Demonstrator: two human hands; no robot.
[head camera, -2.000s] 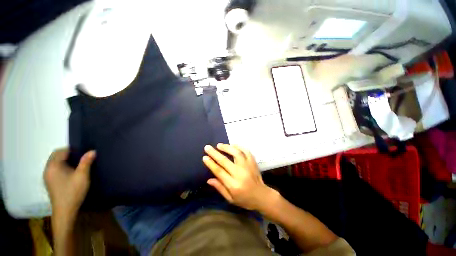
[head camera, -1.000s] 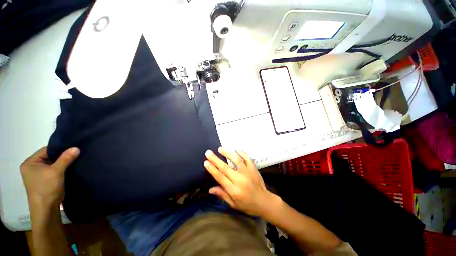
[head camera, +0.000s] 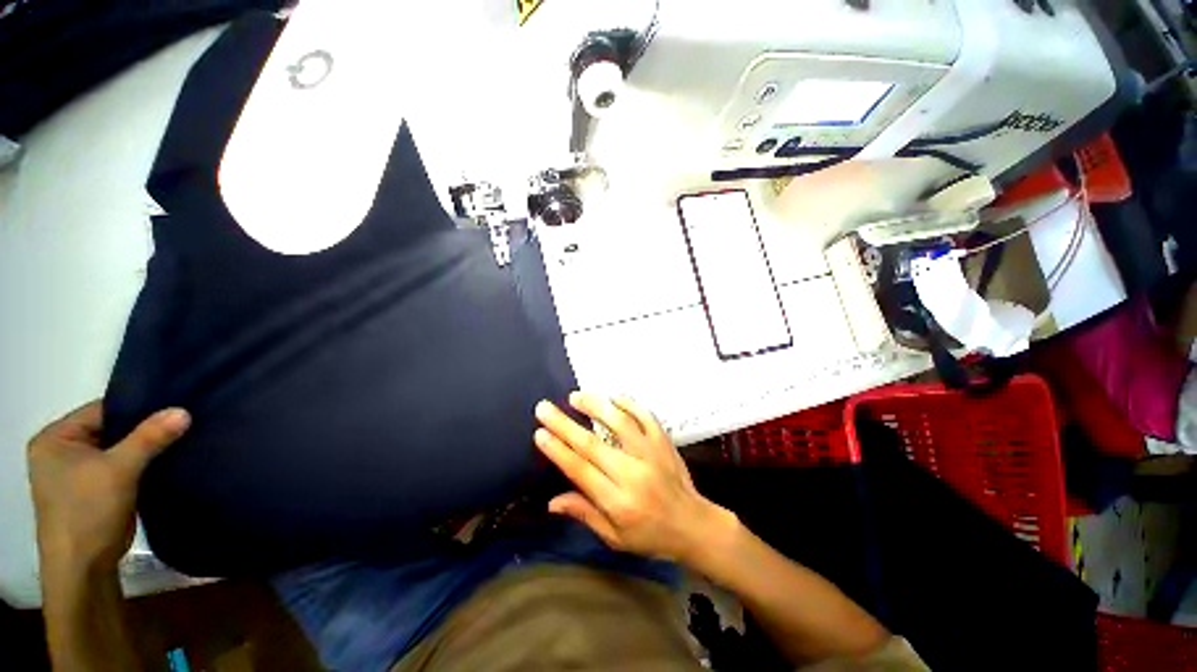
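Observation:
A dark navy-black garment panel lies over the front of the white table, its right edge running up to the presser foot. Its upper part passes around a white rounded plate. My left hand grips the panel's left edge, thumb on top and fingers hidden underneath. My right hand lies flat on the panel's lower right edge with fingers spread, pressing it. The white sewing machine head stands above and to the right.
A smartphone lies on the table right of the needle. An open accessories box with white scraps is at the table's right end. A red basket with dark cloth stands below right. More dark cloth lies at the upper left.
My left hand has moved left and slightly down with the panel's left edge. The panel is spread wider and shows more cloth left of the white plate. My right hand has barely moved.

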